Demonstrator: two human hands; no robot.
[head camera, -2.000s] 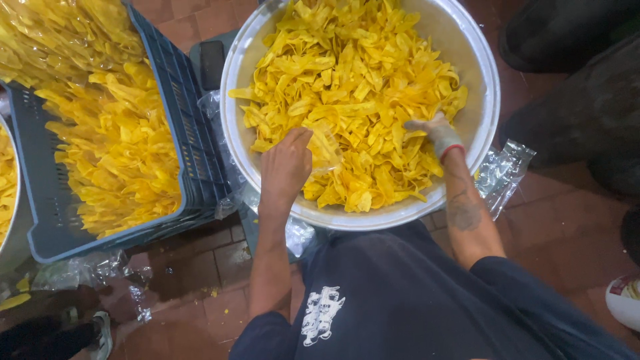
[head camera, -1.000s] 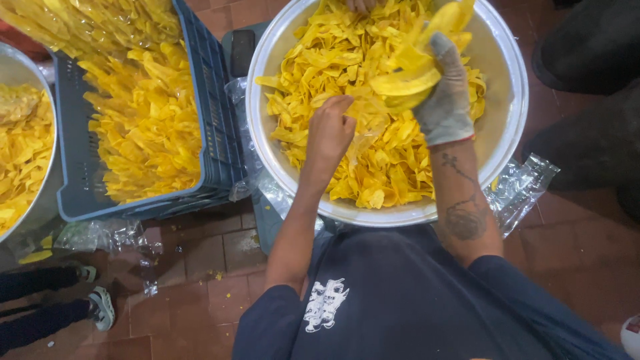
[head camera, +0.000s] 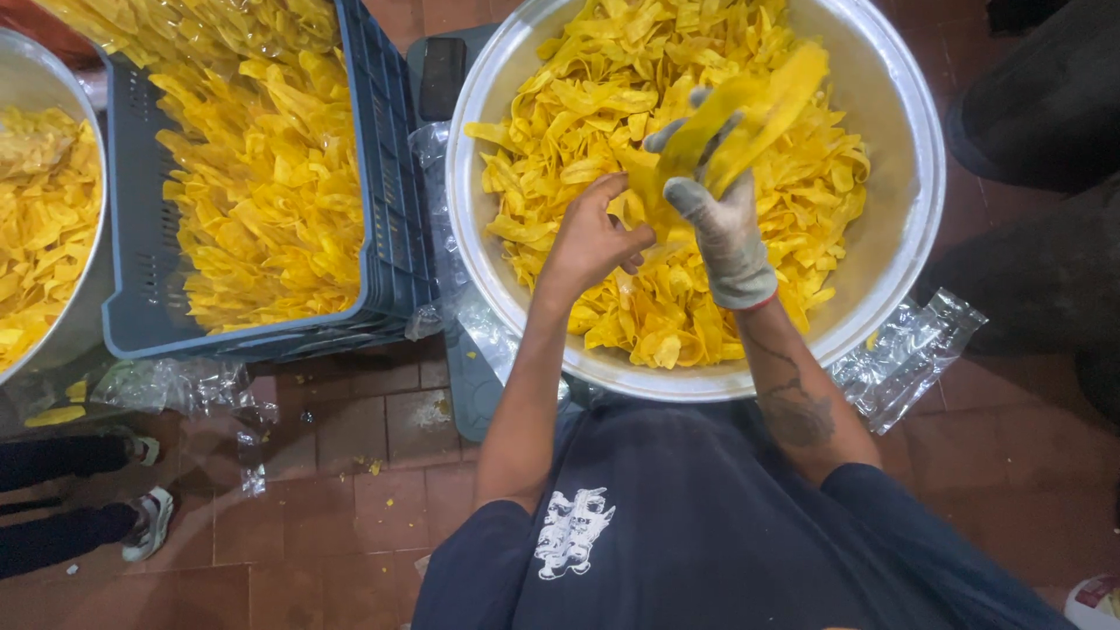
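Note:
My left hand (head camera: 599, 234), bare, is over the near left part of a large round metal bowl (head camera: 919, 188) full of long yellow chips, likely plantain (head camera: 577, 105). Its thumb and fingers pinch the edge of what looks like a clear plastic bag (head camera: 669, 229), hard to make out against the chips. Just to the right, my right hand (head camera: 724, 219) wears a grey-white glove with a red cuff. Its fingers are around several long chips (head camera: 761, 109), blurred, which stand up from the palm beside the bag's mouth.
A blue plastic crate (head camera: 398, 175) at left holds filled clear bags of chips (head camera: 271, 192). Farther left is another metal bowl (head camera: 98, 166) of chips. A dark phone (head camera: 443, 79) lies beside the bowl. Clear plastic bags (head camera: 914, 354) lie at its right. Other people's legs (head camera: 1041, 114) and shoes (head camera: 149, 525) are nearby.
My right hand was low among the chips, then raised a bunch above the bowl; now it holds chips close beside my left hand. Another person's fingers at the bowl's far edge are out of view.

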